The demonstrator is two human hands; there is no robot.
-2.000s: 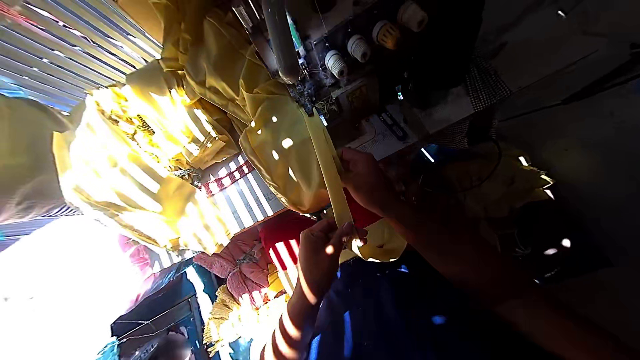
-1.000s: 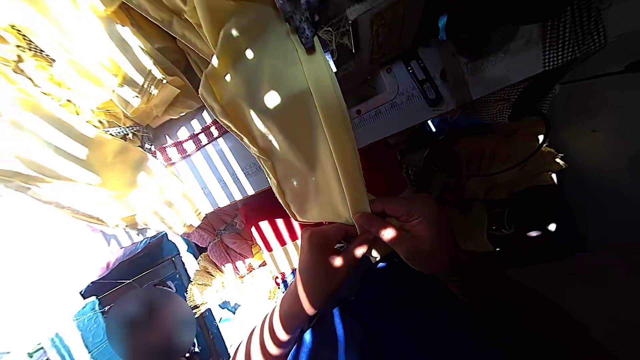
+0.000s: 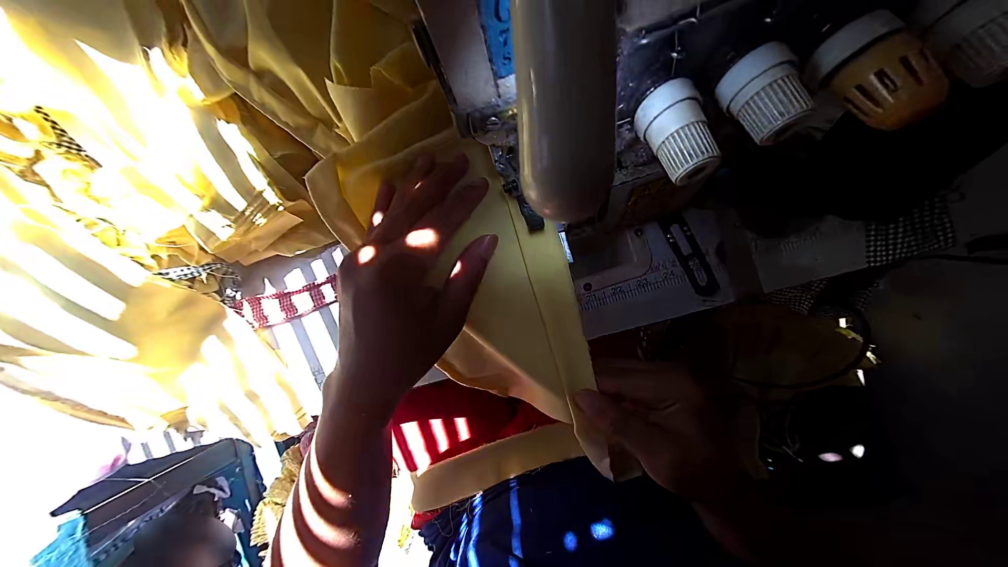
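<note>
Yellow fabric point(image 3: 512, 315) lies under the presser foot point(image 3: 529, 214) of a sewing machine point(image 3: 563, 102), with a seam line running along its right edge. My left hand point(image 3: 417, 268) rests on top of the cloth, fingers spread, just left of the foot. Lower down, my right hand point(image 3: 654, 417) pinches the edge of the same fabric between thumb and fingers; much of that hand is in shadow. A loose end of the cloth hangs below, over dark blue clothing.
White tension dials point(image 3: 679, 134) line the machine's front. A plate with a printed ruler scale point(image 3: 630, 291) lies right of the cloth. Heaped yellow fabric point(image 3: 157, 339) fills the left side. Red cloth point(image 3: 449, 425) lies below, and a blurred person point(image 3: 185, 531) is at lower left.
My left hand has moved up from the cloth's lower end, where it was beside my right hand, to lie flat near the presser foot. The view has shifted closer to the machine.
</note>
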